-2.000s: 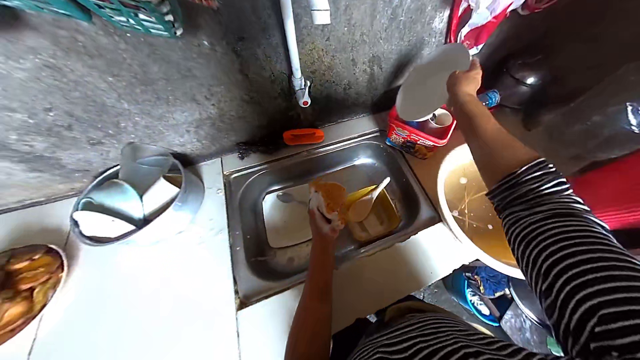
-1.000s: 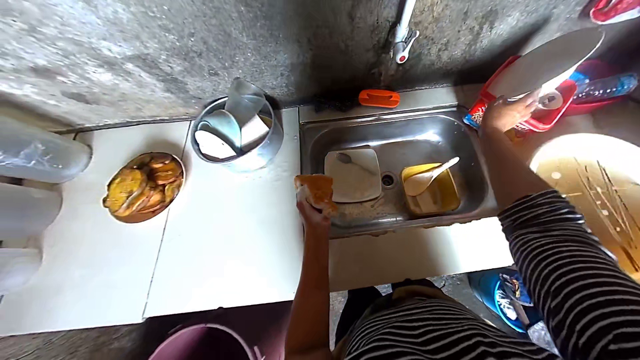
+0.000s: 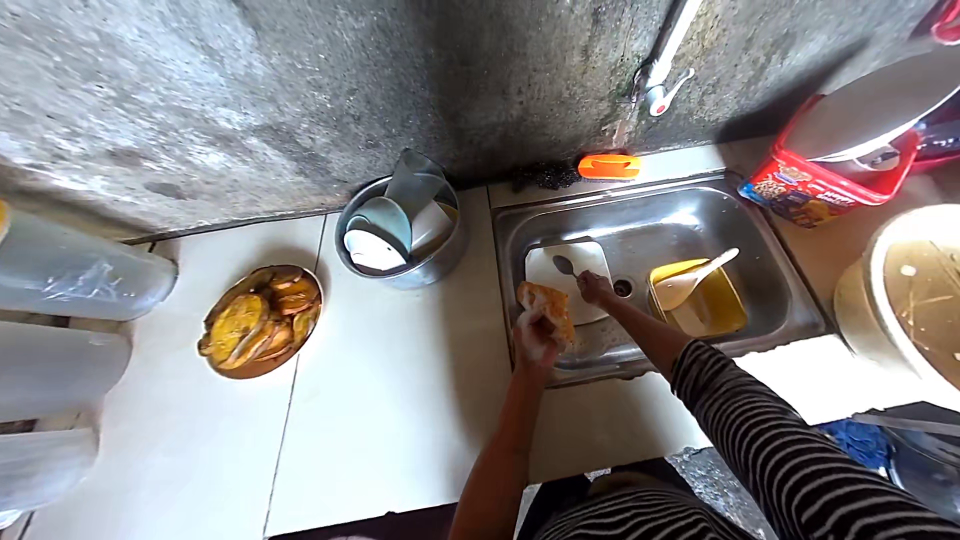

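Observation:
My left hand point(image 3: 538, 341) holds a soapy orange sponge point(image 3: 551, 304) over the left edge of the steel sink point(image 3: 675, 202). Close to it, my right hand point(image 3: 595, 288) grips the handle of a spoon point(image 3: 562, 264) above a white square plate point(image 3: 589, 259) lying in the sink. Right of the drain is a yellow rectangular container point(image 3: 720, 311) with a pale ladle point(image 3: 686, 286) leaning in it. A large white plate point(image 3: 870, 105) rests in a red plastic tub point(image 3: 825, 176) at the sink's right.
Left of the sink stands a metal pot point(image 3: 420, 274) of dishes, then a bowl of sliced food point(image 3: 262, 322). An orange scrub brush point(image 3: 609, 166) lies behind the sink under the faucet point(image 3: 660, 94). A large water bucket point(image 3: 862, 300) stands right; clear plastic containers point(image 3: 75, 255) lie far left.
My right hand has let go of the large white plate, now in the red tub, and moved left into the sink, taking hold of the spoon that lay on the square plate.

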